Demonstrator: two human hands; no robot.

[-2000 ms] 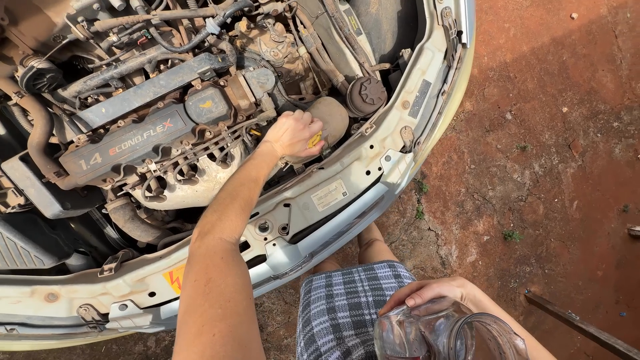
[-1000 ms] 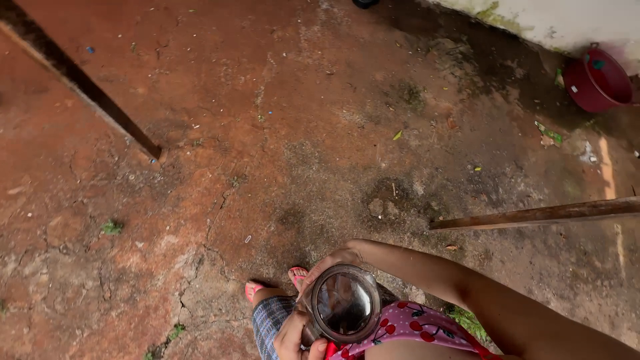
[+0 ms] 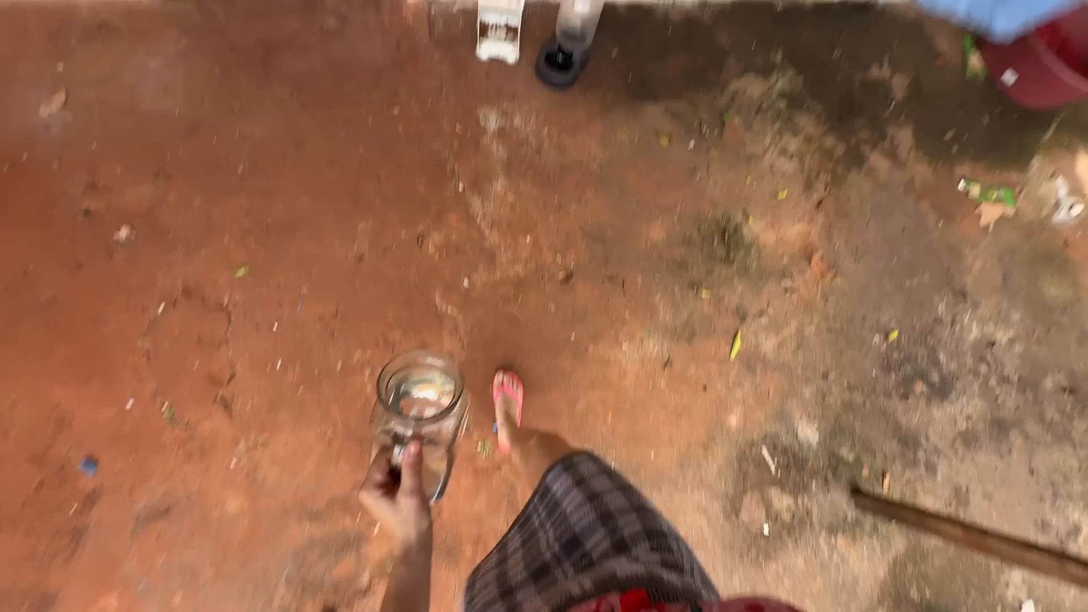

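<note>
My left hand point(image 3: 398, 493) grips a clear glass jar point(image 3: 421, 416) by its side, low in the head view and left of the middle. The jar's round mouth faces up toward the camera, with no lid on it, and its inside looks glassy and pale; whether it holds liquid I cannot tell. My thumb lies along the near side of the glass. A foot in a pink flip-flop point(image 3: 508, 398) stands just right of the jar. My right hand does not show in this view.
Reddish, stained concrete ground point(image 3: 323, 212) spreads around me. A dark red plastic basin point(image 3: 1033, 72) stands at the upper right, near a blue thing. Along the top edge are a white object point(image 3: 500, 30) and a dark round base point(image 3: 558, 64). A wooden pole point(image 3: 969, 531) reaches in at the lower right.
The view has swung from the car's engine bay to the ground. One second ago both hands were on the jar; now only my left hand is seen holding it.
</note>
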